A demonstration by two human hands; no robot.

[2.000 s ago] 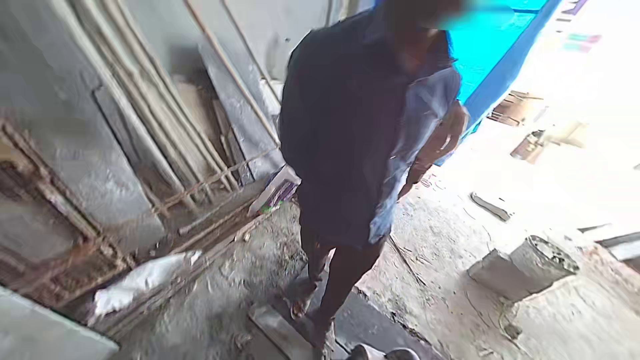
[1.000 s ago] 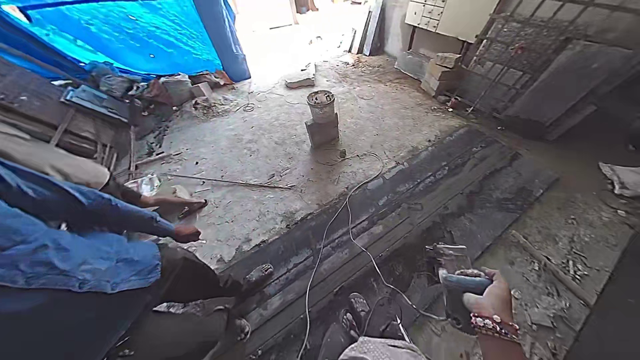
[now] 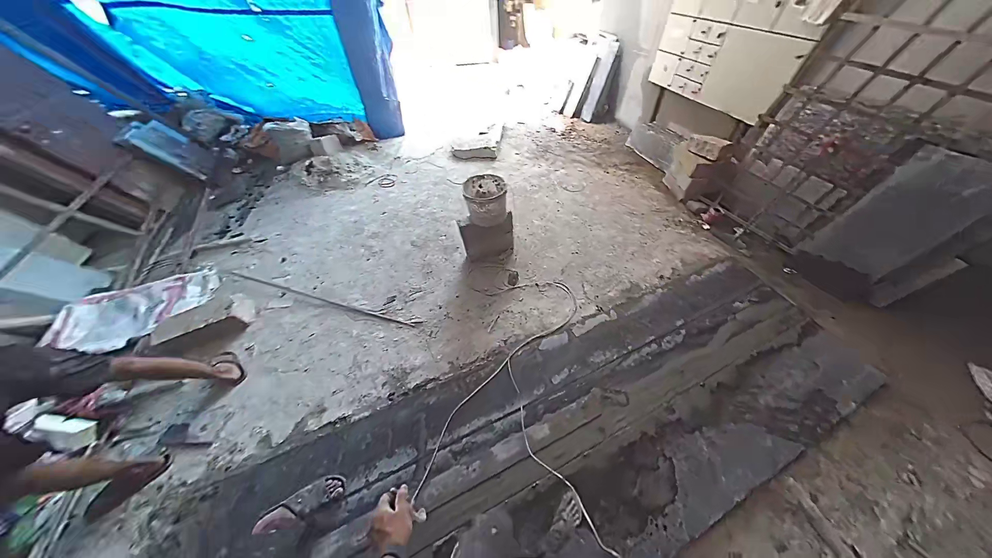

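My left hand [image 3: 394,521], near the bottom edge left of centre, has its fingers closed on a thin pale cable [image 3: 463,407]. The cable runs up over the dark stone slabs [image 3: 542,387] onto the rough floor. A second length of it runs down to the bottom edge, right of my hand. Near its far end, by a dark block [image 3: 488,239], lies a small dark object [image 3: 512,277]. A mortar-stained bucket [image 3: 485,201] stands at that block. My sandalled foot [image 3: 306,504] is beside my left hand. My right hand is out of view.
A co-worker's legs and sandalled feet [image 3: 226,370] are at the lower left, near a plastic sack [image 3: 132,310]. A thin rod [image 3: 325,298] lies on the floor. Stone slabs [image 3: 903,209] lean at the right, below a metal grille. A blue tarpaulin [image 3: 263,62] hangs behind.
The view has swung and dropped. My right hand, seen a second ago around a handheld power tool, is out of view, and my left hand now shows with the cable. The co-worker's blue-sleeved arm has left view.
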